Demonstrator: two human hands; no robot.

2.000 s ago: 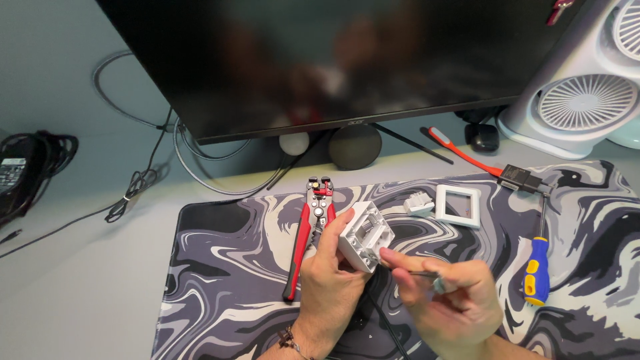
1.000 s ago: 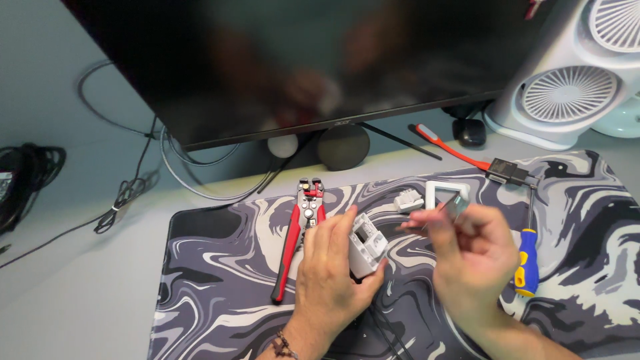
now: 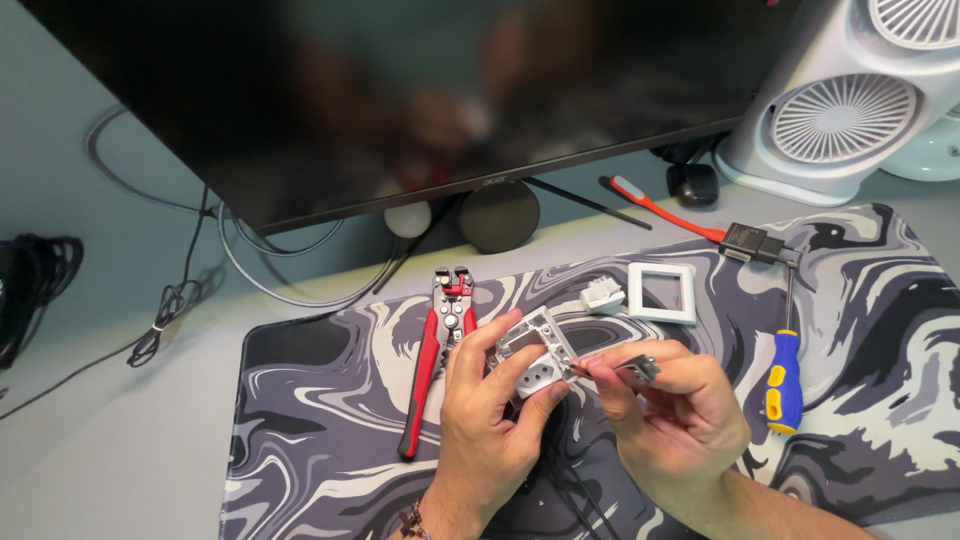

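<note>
My left hand (image 3: 495,405) grips a white electrical outlet box (image 3: 544,330), with a white socket insert (image 3: 537,375) seated in one part of its frame and an opening beside it. Between the thumb and fingers of my right hand (image 3: 667,412) is a small dark metal tool (image 3: 634,367); its thin tip meets the frame's right edge. The kind of tool cannot be told. Black cable (image 3: 570,480) runs down below the box. Just behind the hands lie a white module (image 3: 602,294) and a white square cover frame (image 3: 661,292).
Red-handled wire strippers (image 3: 427,375) lie left of my hands, a blue and yellow screwdriver (image 3: 784,382) to the right. Farther back are a black adapter (image 3: 750,243) with a red USB light (image 3: 667,214), a monitor (image 3: 450,97) and a white fan unit (image 3: 825,127).
The box has turned so its socket face shows. My right hand, raised away from the box one second ago, has come back to it with the metal tool.
</note>
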